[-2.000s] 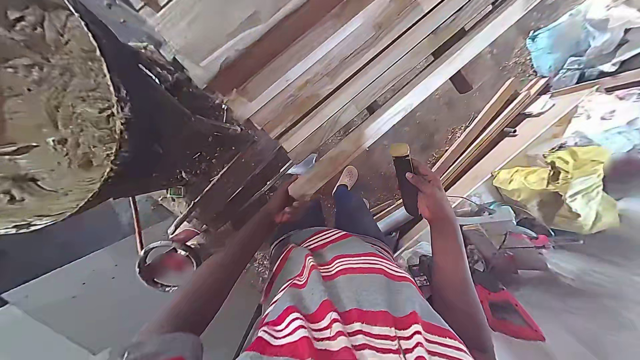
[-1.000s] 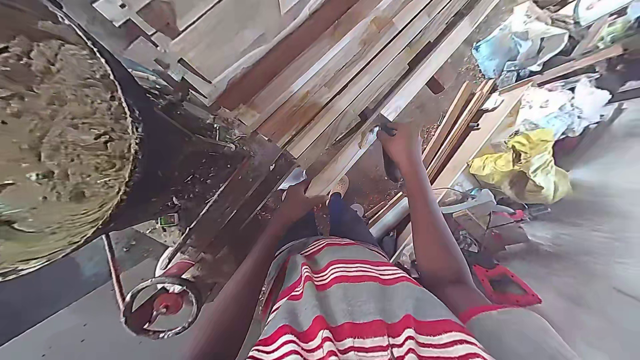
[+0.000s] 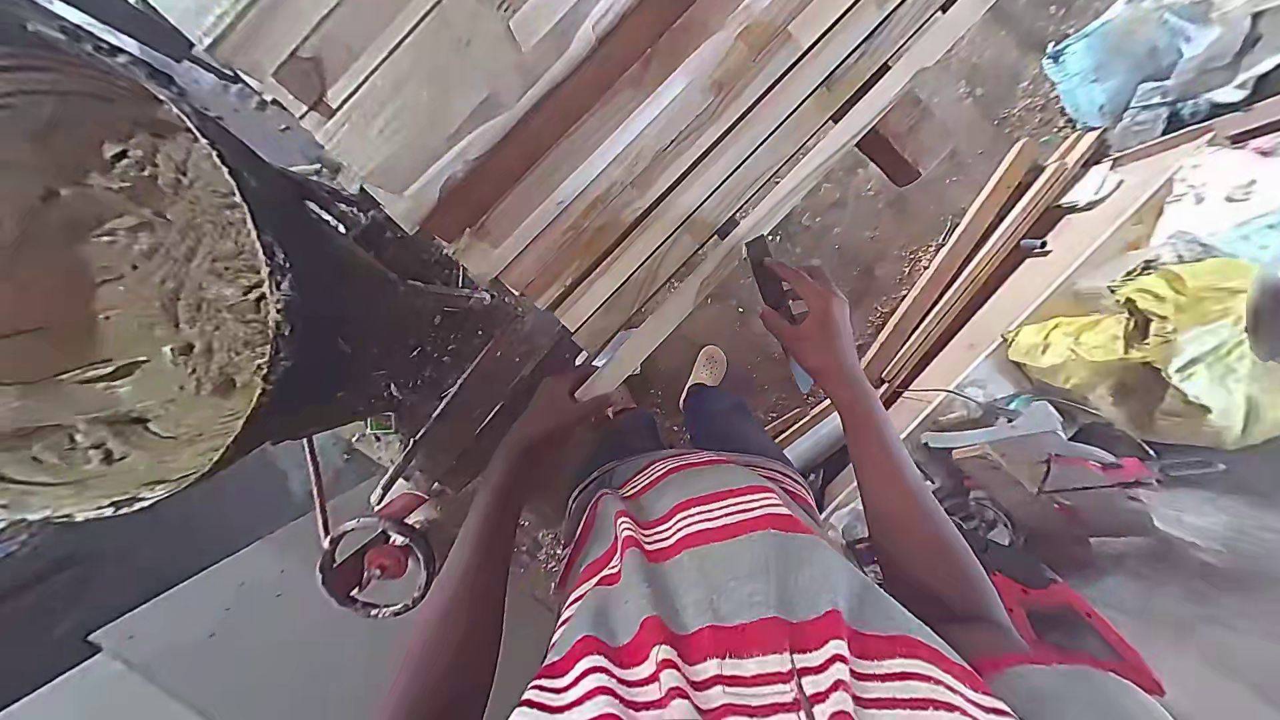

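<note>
My left hand (image 3: 560, 405) grips the near end of a long pale wooden strip (image 3: 690, 290), which runs away up and to the right along the edge of several parallel boards (image 3: 620, 190). In my right hand (image 3: 820, 320) is a dark, block-like tool (image 3: 768, 280), its kind unclear, with its far end at or close to the strip's right edge; whether they touch cannot be told. The fingers of my left hand are partly in shadow.
A large round machine part crusted with brown material (image 3: 140, 280) fills the left, above a handwheel (image 3: 376, 566). Timber pieces (image 3: 960, 260) lie right, near a yellow plastic bag (image 3: 1180, 350) and a red frame-like object (image 3: 1080, 620). A shoe (image 3: 706, 366) stands on the littered ground.
My right hand with the dark tool went from beside the strip to its edge one second ago, and is now a little away on its right. My left hand stays at the strip's near end.
</note>
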